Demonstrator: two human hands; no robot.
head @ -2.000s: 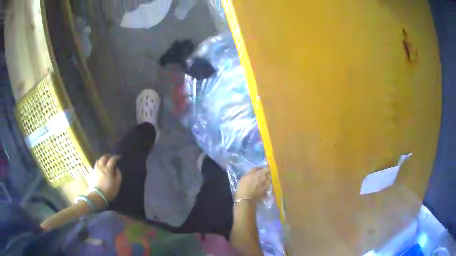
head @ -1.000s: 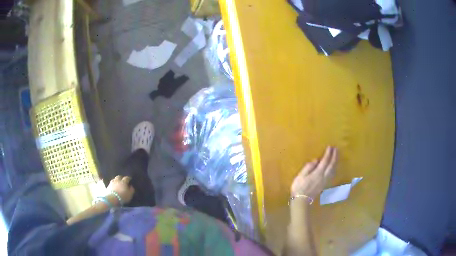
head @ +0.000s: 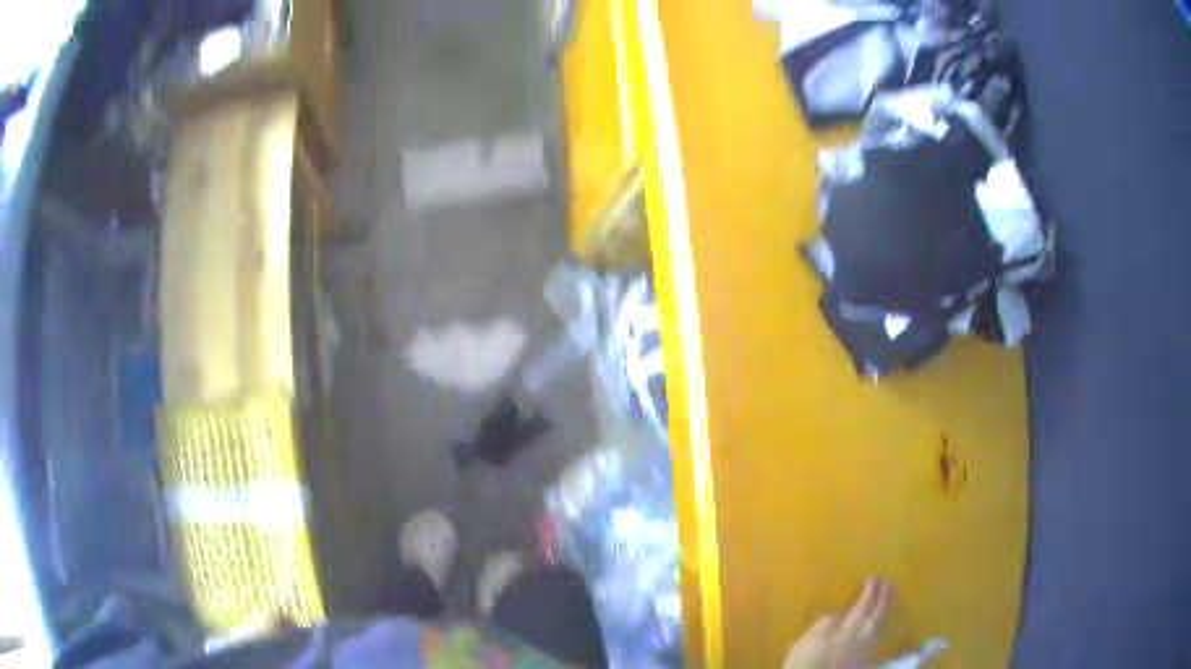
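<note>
My right hand (head: 842,638) is at the bottom edge of the picture, partly cut off, over the yellow table (head: 836,484). Its fingers point up the tabletop and hold nothing that I can see. A white paper piece (head: 918,656) lies just right of it. My left hand is hardly in the picture; only a small blurred bit of skin shows at the bottom edge by the yellow woven panel (head: 242,516). Clear plastic bags (head: 627,542) lie on the floor against the table's left side.
Black-and-white fabric scraps (head: 908,235) are heaped at the table's far end. A wooden bench (head: 229,248) stands at left. White pieces (head: 466,353) and a dark scrap (head: 503,434) lie on the grey floor between. A dark blue surface (head: 1110,392) borders the table at right.
My right hand moved from the table's left edge onto the tabletop, then lower in the picture. My left hand has nearly left the picture. The view has shifted forward, showing more scraps and floor.
</note>
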